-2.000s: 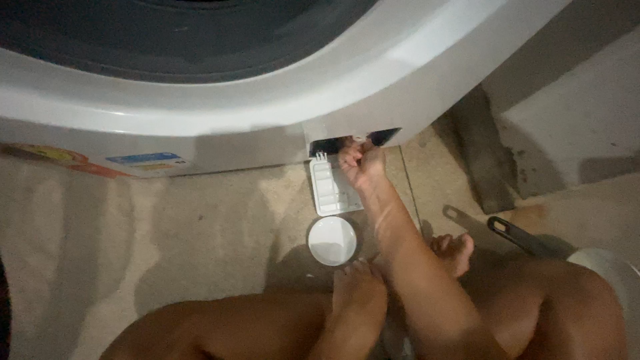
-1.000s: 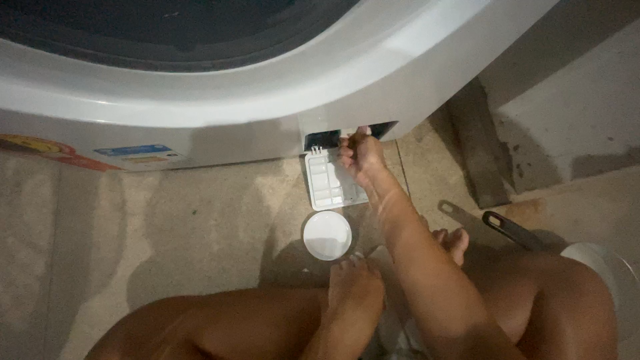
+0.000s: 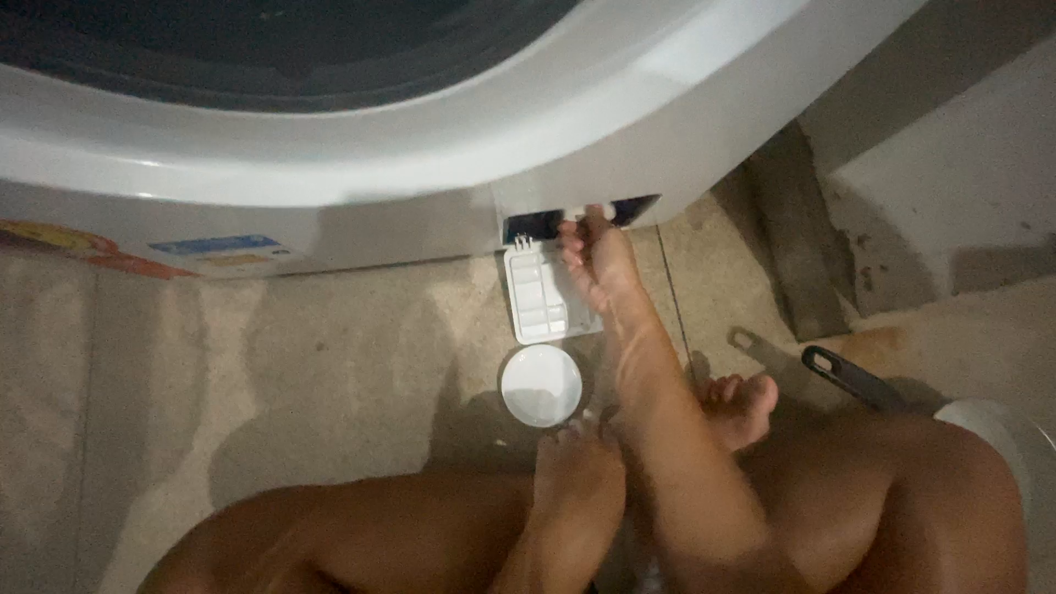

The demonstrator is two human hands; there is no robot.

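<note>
My right hand reaches into the rectangular opening low on the front of a white washing machine. Its fingers are closed around a white knob, probably that of the drain filter; the fingers partly hide it. Below the opening, the white plastic access flap hangs down, its ribbed inner side showing, partly behind my hand. A round white dish is on the floor just below the flap. My left hand is not in view.
My bare feet are on the tiled floor near the dish. On the right lies a dark handle beside a pale round object, partly behind my knee. A wall stands at the upper right.
My right hand stays at the opening, with its fingers and wrist slightly turned. The flap and dish have not plainly moved.
</note>
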